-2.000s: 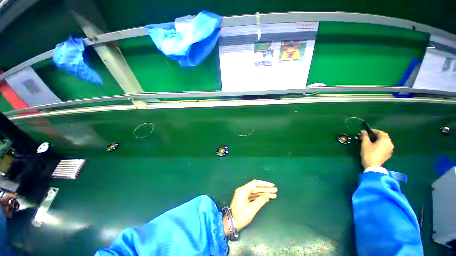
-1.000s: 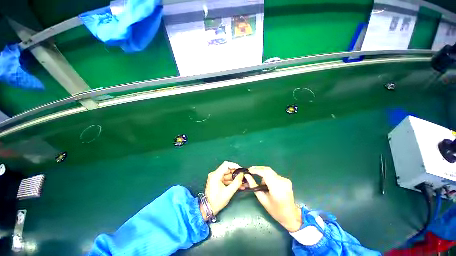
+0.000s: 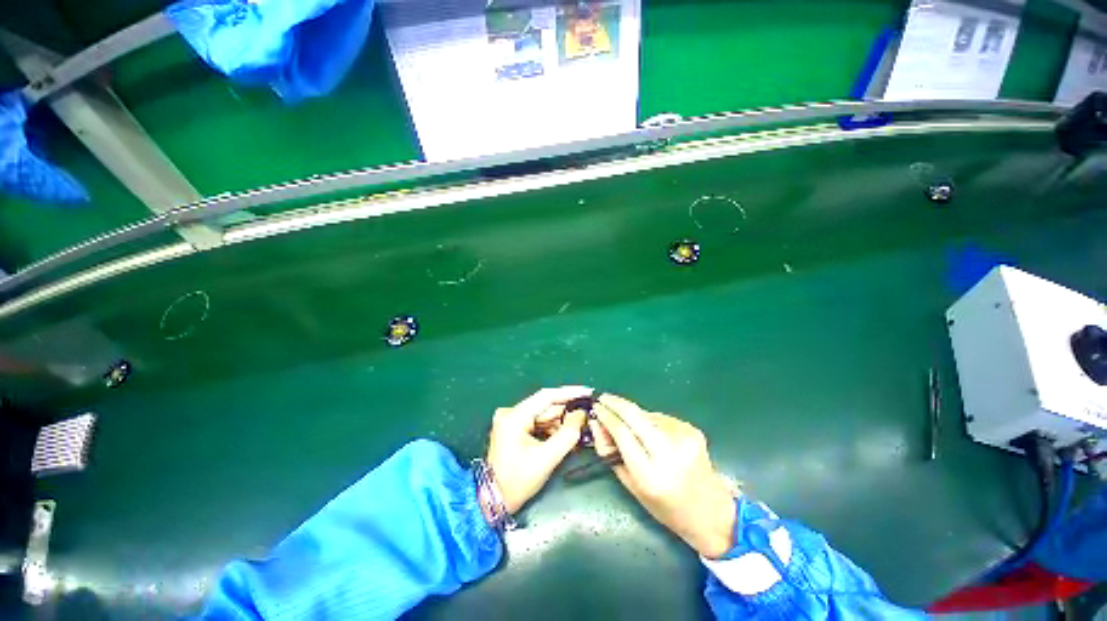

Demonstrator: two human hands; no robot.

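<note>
A small dark round electronic assembly (image 3: pixel 584 419) is pinched between the fingertips of both hands above the green bench. My left hand (image 3: pixel 529 446) holds it from the left, with a band on the wrist. My right hand (image 3: pixel 662 461) touches it from the right with thumb and fingers. A dark slim tool, likely the tweezers (image 3: pixel 591 468), shows under the right fingers; its tips are hidden. Details of the assembly are covered by the fingers.
Round assemblies ride on the green conveyor belt (image 3: pixel 546 261), one at the left (image 3: pixel 401 330), one farther right (image 3: pixel 685 252). A white control box (image 3: pixel 1017 358) and spare tweezers (image 3: pixel 934 414) are at right. A ribbed strip (image 3: pixel 64 443) and metal plate (image 3: pixel 38 552) lie left.
My right hand came back from the belt at the right and met my left hand at an assembly. Since then the fingers have shifted around it. The view has turned right.
</note>
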